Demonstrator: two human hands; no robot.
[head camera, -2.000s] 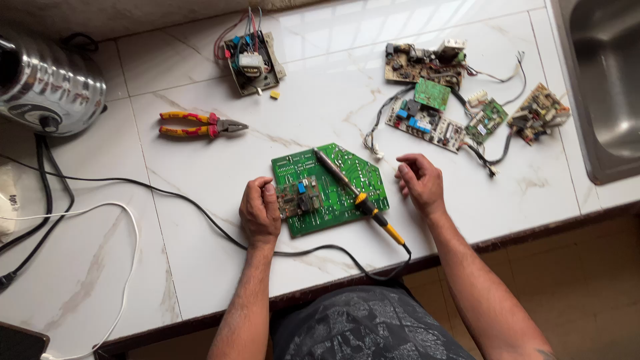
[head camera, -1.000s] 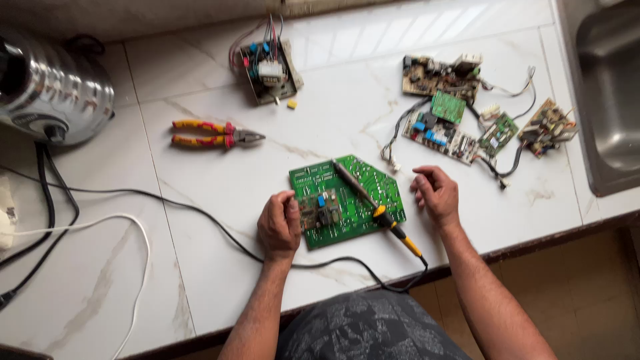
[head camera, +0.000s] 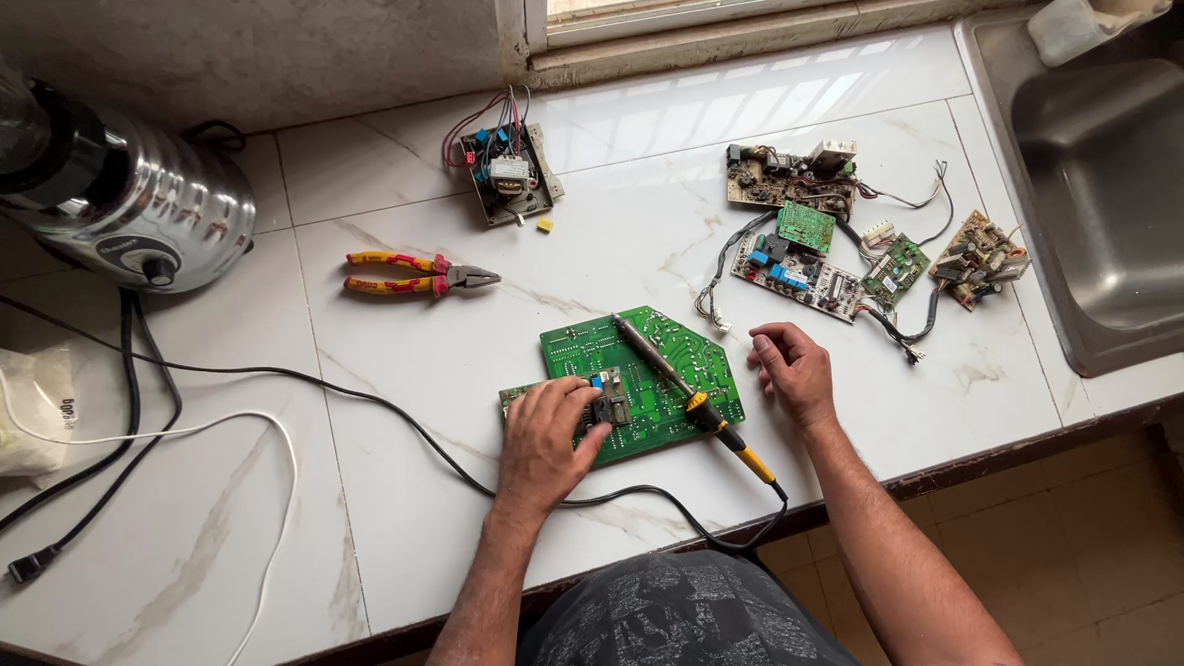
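Observation:
A large green circuit board (head camera: 666, 370) lies on the white tiled counter in front of me. On its left part rests a smaller circuit board (head camera: 612, 400) with a blue component, reaching past the large board's left edge. My left hand (head camera: 548, 435) grips this smaller board, its fingers over the top and hiding much of it. A soldering iron (head camera: 698, 407) with a black and yellow handle lies diagonally across the large board, tip toward the far side. My right hand (head camera: 794, 375) rests just right of the large board, fingers loosely curled, with nothing seen in it.
Combination pliers (head camera: 421, 275) lie at the left. Behind them sits an open transformer unit (head camera: 509, 176). Wired circuit boards (head camera: 800, 277) lie at the right, near a steel sink (head camera: 1101, 213). A chrome blender base (head camera: 157, 203) stands far left. The iron's black cord (head camera: 398, 402) crosses the counter.
My left hand has moved from the smaller board's left edge to over its top, and the small board now reaches past the large board's left edge. The right hand stays beside the boards.

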